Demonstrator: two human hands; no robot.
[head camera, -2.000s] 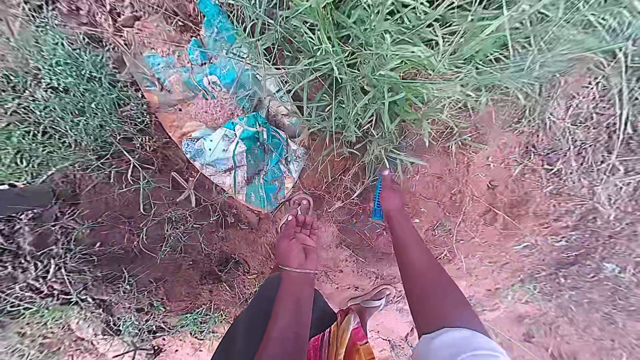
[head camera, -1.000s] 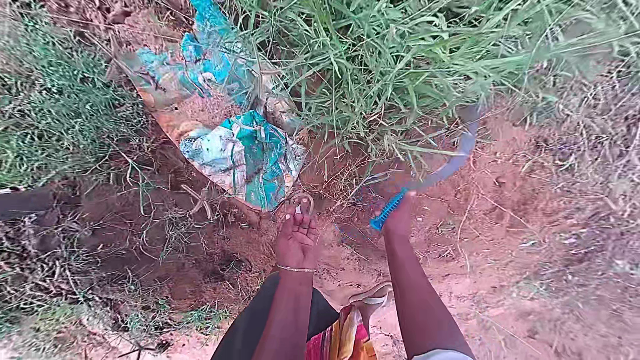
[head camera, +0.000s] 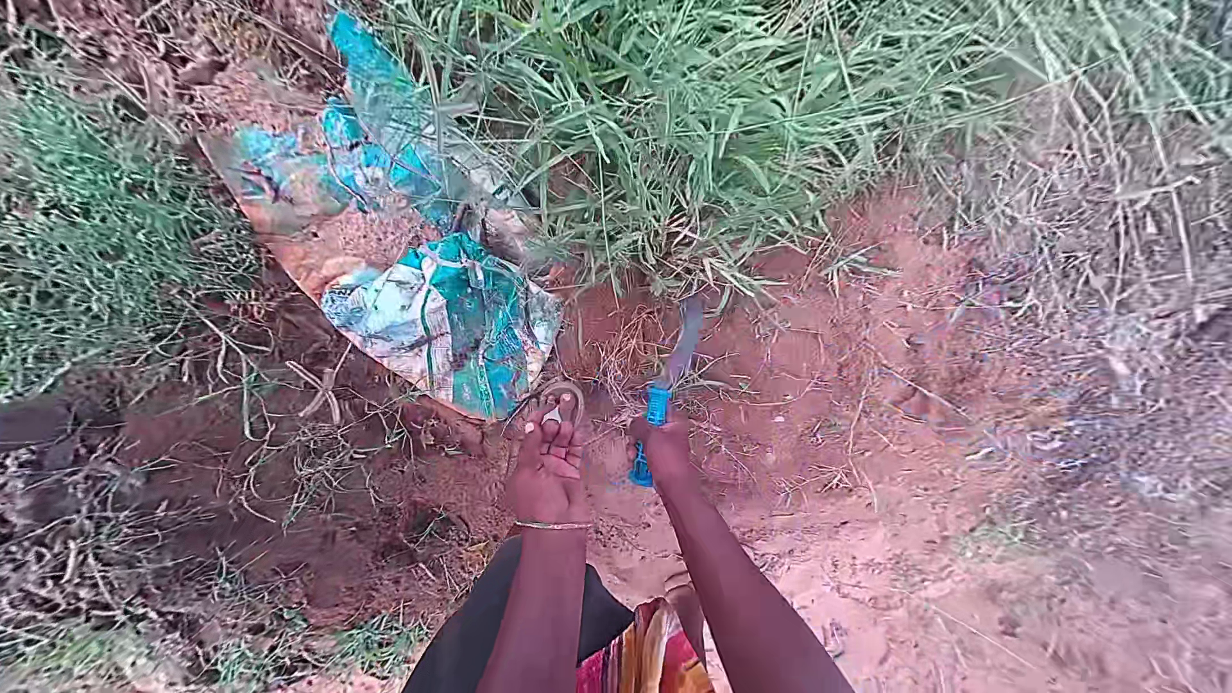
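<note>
My right hand (head camera: 662, 445) is closed around the blue plastic handle of a sickle (head camera: 684, 339). Its curved metal blade points up toward the base of the tall green grass (head camera: 654, 135), and the tip is hidden or blurred there. To the left, my left hand (head camera: 551, 476) is palm up with its fingers loosely curled and nothing seen in it. A bangle circles that wrist. Just beyond its fingers shows a sandalled foot (head camera: 558, 399). A torn teal and white woven plastic sack (head camera: 472, 327) lies on the ground above and left of my left hand.
Reddish bare soil (head camera: 828, 539) spreads to the right and below. Dry stalks and roots (head camera: 327, 462) lie at the left, with shorter green grass (head camera: 96, 231) beyond them. Dry grass (head camera: 1116, 183) covers the upper right. Part of my patterned cloth (head camera: 647, 654) shows at the bottom.
My right hand has moved left, closer to my left hand. The sickle blade, swung out to the upper right one second ago, now points upward near the grass base. My left hand has barely moved.
</note>
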